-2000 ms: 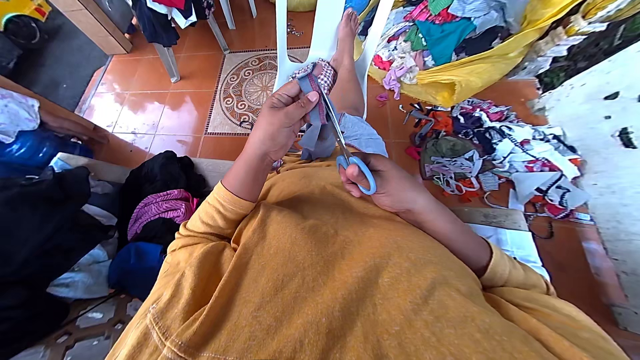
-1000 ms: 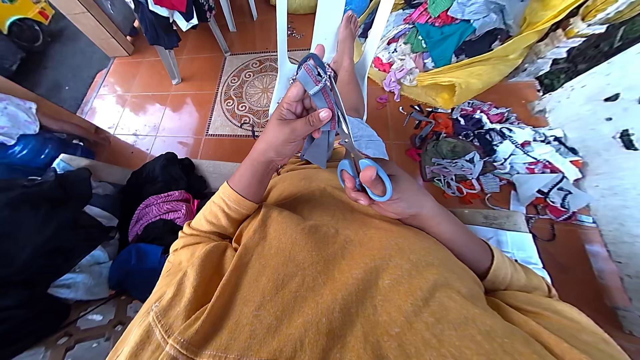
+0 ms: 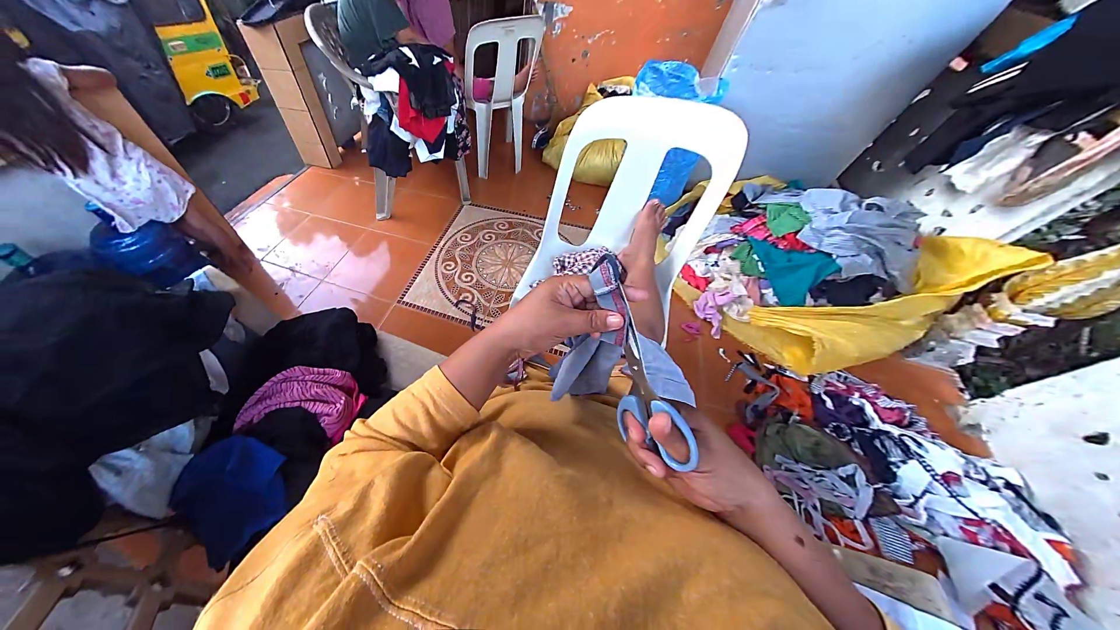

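My left hand [image 3: 564,315] pinches a grey-blue piece of cloth [image 3: 588,363] with a reddish-striped band, held up over my lap. In my right hand [image 3: 691,459] is a pair of scissors [image 3: 646,398] with light blue handles; thumb and fingers are in the loops. The scissors' blades point up and away from me, close along the right edge of the band, their tips partly hidden by the cloth. A checked cloth [image 3: 579,260] shows just beyond my left hand. My bare foot [image 3: 647,229] rests on the white plastic chair [image 3: 665,114] in front.
Right of the chair, a yellow sack [image 3: 814,337] holds mixed clothes, with a heap of cloth scraps [image 3: 875,472] nearer me. Dark garments [image 3: 105,350] and a pink striped cloth [image 3: 302,398] lie at left. A person [image 3: 131,188] is at far left; others sit behind a clothes-laden chair [image 3: 416,96].
The view has tilted up and left, bringing the person at left into sight. The scissors have moved from across the cloth to alongside its band, and my left hand has shifted its hold on the cloth.
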